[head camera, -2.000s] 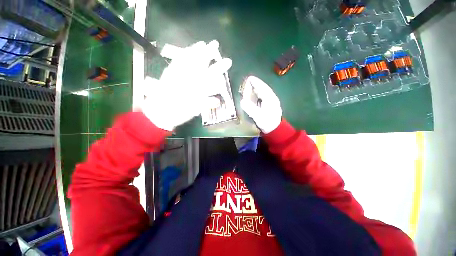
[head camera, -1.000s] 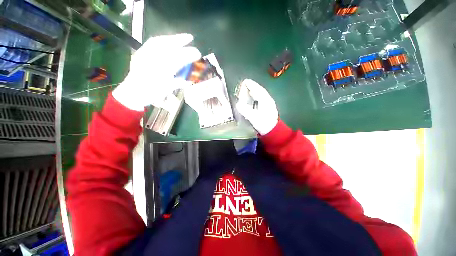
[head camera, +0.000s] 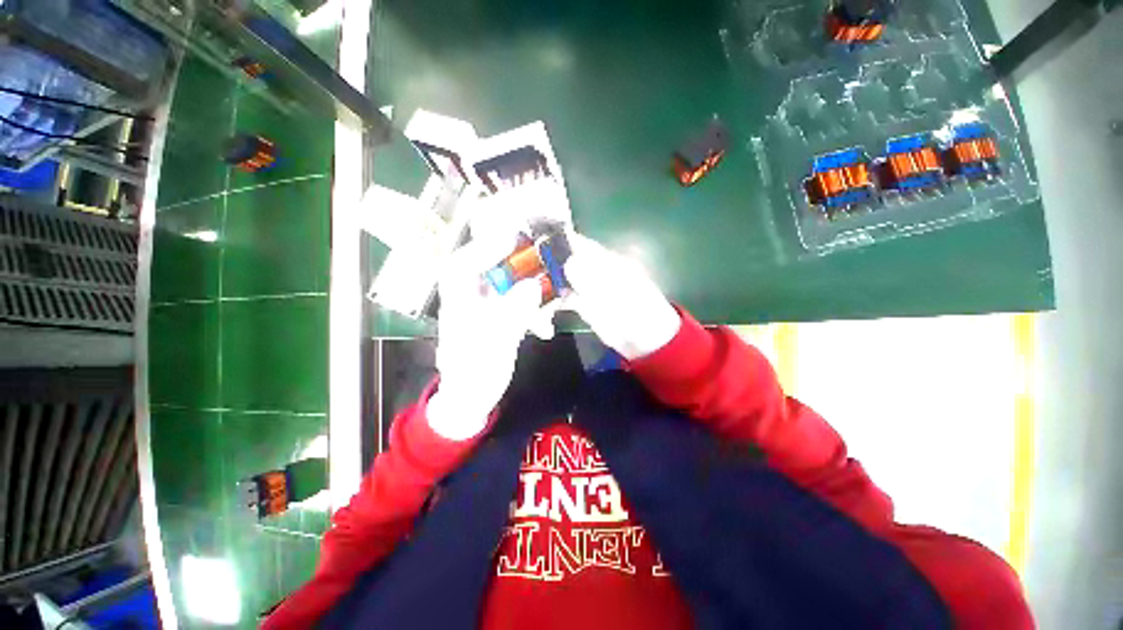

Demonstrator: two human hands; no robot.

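A wound coil (head camera: 525,263) with orange winding and blue and black parts is between my hands, just in front of the white fixture block (head camera: 520,166). My left hand (head camera: 478,335), in a white glove, holds the coil from the left. My right hand (head camera: 612,293), also gloved, is at the coil's right side; its fingertips meet a dark part there. Whether it grips the coil or a small piece is hidden by fingers and glare. The second white fixture block (head camera: 410,273) stands tilted to the left, with raised white pieces behind it.
A loose dark coil (head camera: 701,155) lies right of the fixtures. The clear blister tray (head camera: 914,222) at the far right holds three blue-orange coils and a darker one. A green conveyor (head camera: 271,359) with spaced coils runs at left beyond a pale rail (head camera: 350,259).
My left hand has moved from above the fixtures toward me with the coil. My right hand has moved left to meet it. The fixture block's dark slots are uncovered. Another coil shows on the near conveyor.
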